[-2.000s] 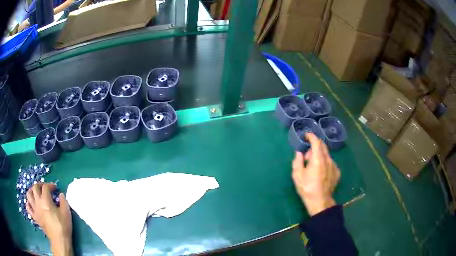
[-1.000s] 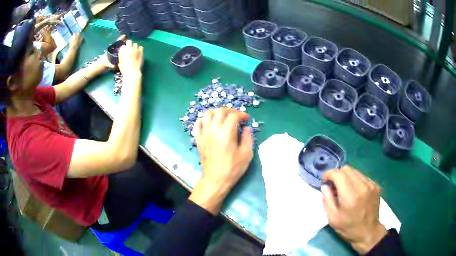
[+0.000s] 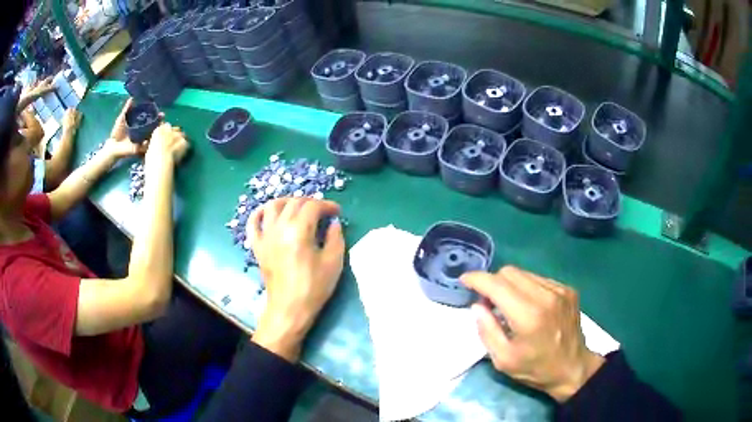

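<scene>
A dark blue-grey housing (image 3: pixel 453 262) stands upright, open side up, on the white cloth (image 3: pixel 408 330). Its round centre boss shows, with no insert visible on it. My right hand (image 3: pixel 532 330) is at its front right, with the index fingertip over the near rim and the thumb outside. Something dark shows under the curled fingers, too unclear to name. My left hand (image 3: pixel 297 255) lies over the near right part of the insert heap (image 3: pixel 276 183), fingers curled. Small grey pieces show by its fingertips; whether it grips one is hidden.
Two rows of housings (image 3: pixel 472 157) stand behind the cloth, some stacked. A single housing (image 3: pixel 229 132) stands left of them, and tall housing stacks (image 3: pixel 268 49) are at the back left. A neighbour in red (image 3: pixel 115 305) holds a housing at the left. A green frame edges the bench.
The view first swung left, then slightly back right. My right hand left the spare housings; a housing now stands on the cloth, and its index finger has moved over the rim. My left hand stays at the heap.
</scene>
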